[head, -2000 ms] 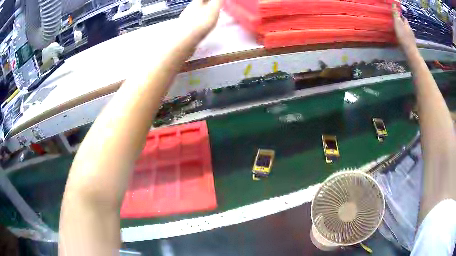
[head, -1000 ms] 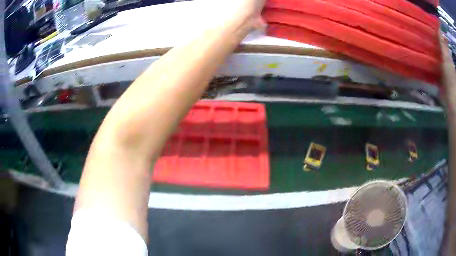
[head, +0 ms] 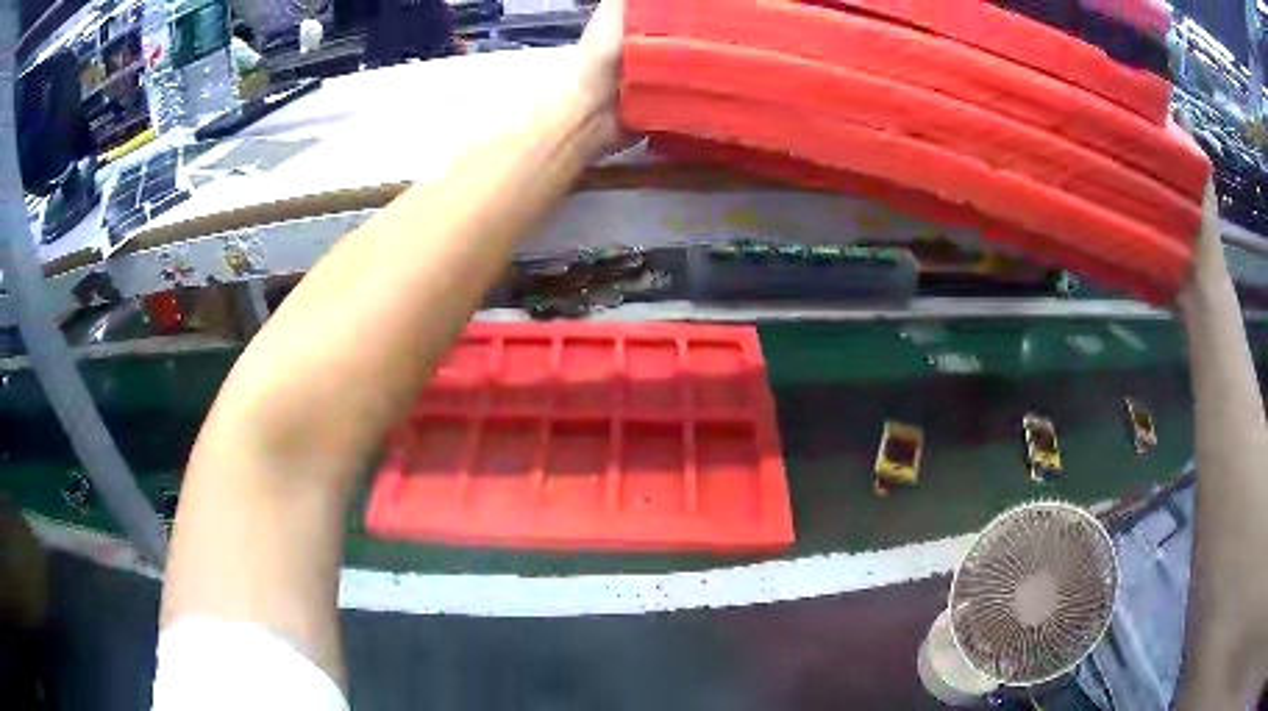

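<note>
A stack of several red trays point(head: 904, 132) is held up above the belt, tilted down to the right. My left hand point(head: 606, 84) holds its left end, and my right hand point(head: 1199, 160) holds its right end; the fingers of both are mostly hidden. Another red tray point(head: 584, 525), with two rows of shallow pockets that look empty, lies on the green belt below, partly behind my left forearm.
Yellow-edged units with dark screens point(head: 901, 454) lie on the green belt point(head: 839, 514) at right. A small white fan point(head: 1036, 590) stands front right. A white rail point(head: 668, 590) edges the belt. A grey post point(head: 70, 389) is at left, and a white shelf point(head: 403, 118) is behind.
The stack shifts left and lower and comes nearer, with both hands on it. The tray on the belt shows more fully. The camera view has shifted, so belt items sit further right than at first.
</note>
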